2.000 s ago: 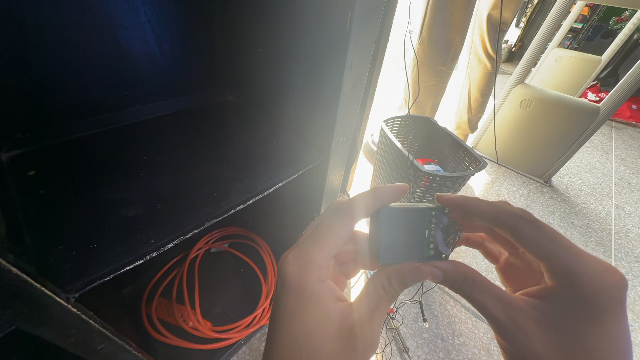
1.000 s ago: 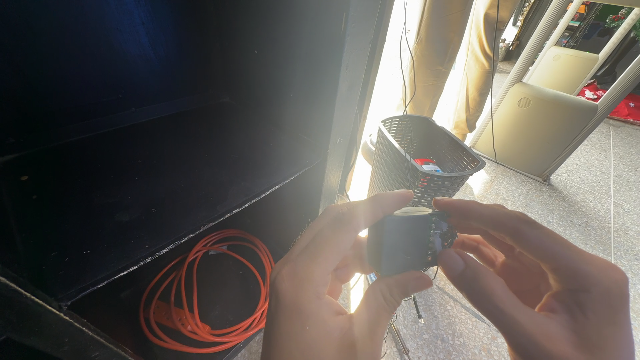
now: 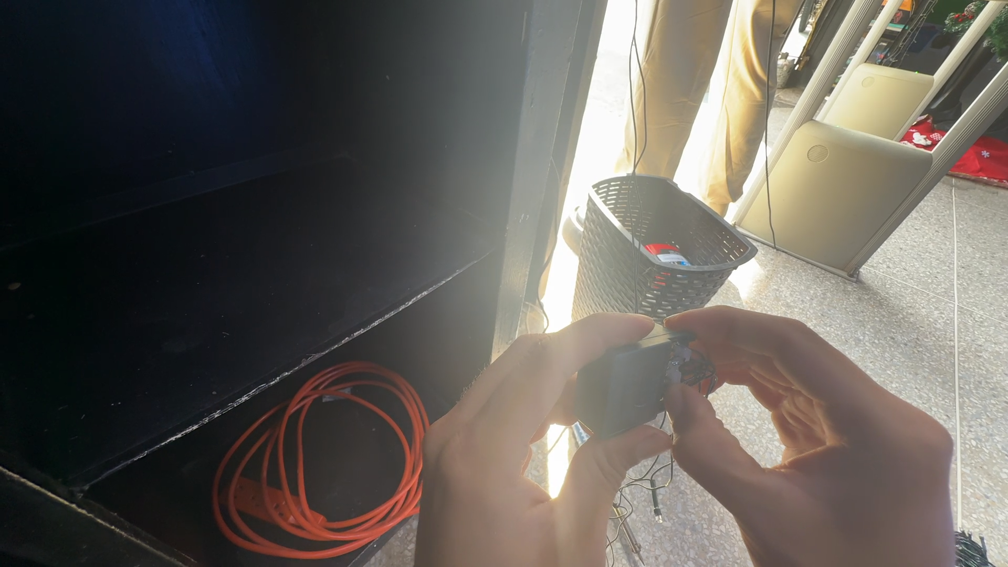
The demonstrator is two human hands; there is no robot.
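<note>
Both hands hold a small dark box-shaped device (image 3: 622, 386) in front of the basket. My left hand (image 3: 543, 433) grips its left side, with fingers on the top edge and the thumb at the bottom. At the device's right end, where thin wires (image 3: 697, 372) show, the fingertips and thumb of my right hand (image 3: 795, 425) pinch it. More thin dark cables (image 3: 655, 500) hang below the hands; where they lead is hidden behind the fingers.
A coiled orange extension cord (image 3: 315, 520) lies on the lower shelf of a black cabinet (image 3: 236, 315). Behind the hands stands a dark woven plastic basket (image 3: 622, 276) with a red-and-white item inside. A person in tan trousers (image 3: 677, 87) stands beyond, beside beige panels (image 3: 858, 197) on a speckled floor (image 3: 890, 339).
The device has turned in my hands and tilts more than before. My right thumb has moved from its lower edge up to its right end.
</note>
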